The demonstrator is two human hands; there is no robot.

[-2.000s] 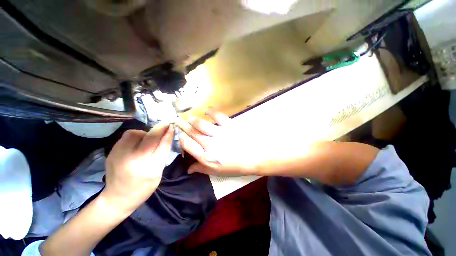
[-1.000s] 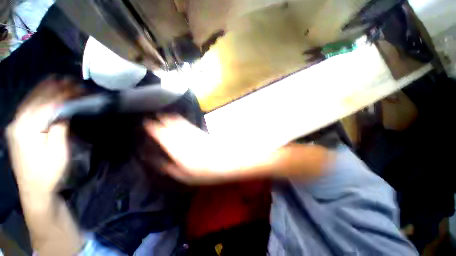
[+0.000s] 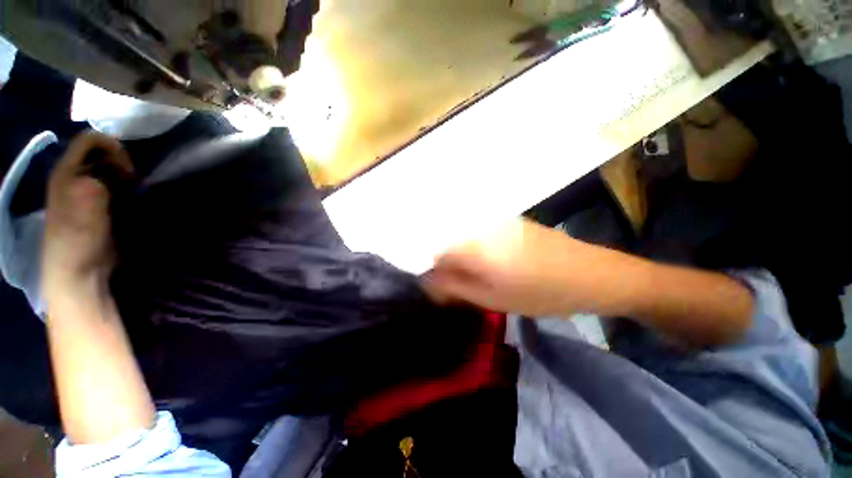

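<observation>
A black garment [image 3: 271,271] is spread from the needle area down over my lap, left of and partly over the pale table edge. My left hand [image 3: 84,201], blurred, holds its upper left part with curled fingers. My right hand [image 3: 476,271] grips its right edge low, in front of the table. A blurred paler streak shows on the cloth near my left hand. The machine head [image 3: 140,47] is at the upper left, with a cream knob [image 3: 267,82] near the bright presser foot area [image 3: 254,116]. The needle is lost in glare.
The yellowish machine bed [image 3: 402,75] lies right of the needle, above the white table [image 3: 523,159] with printed marks. Green-handled snips [image 3: 598,26] lie at the upper right. A whitish rounded object [image 3: 126,112] is behind the cloth. Black cloth [image 3: 775,215] is at the right.
My hands were together near the needle; they have moved apart, left hand to the left, right hand down and right. The dark cloth is now spread between them. The view has shifted.
</observation>
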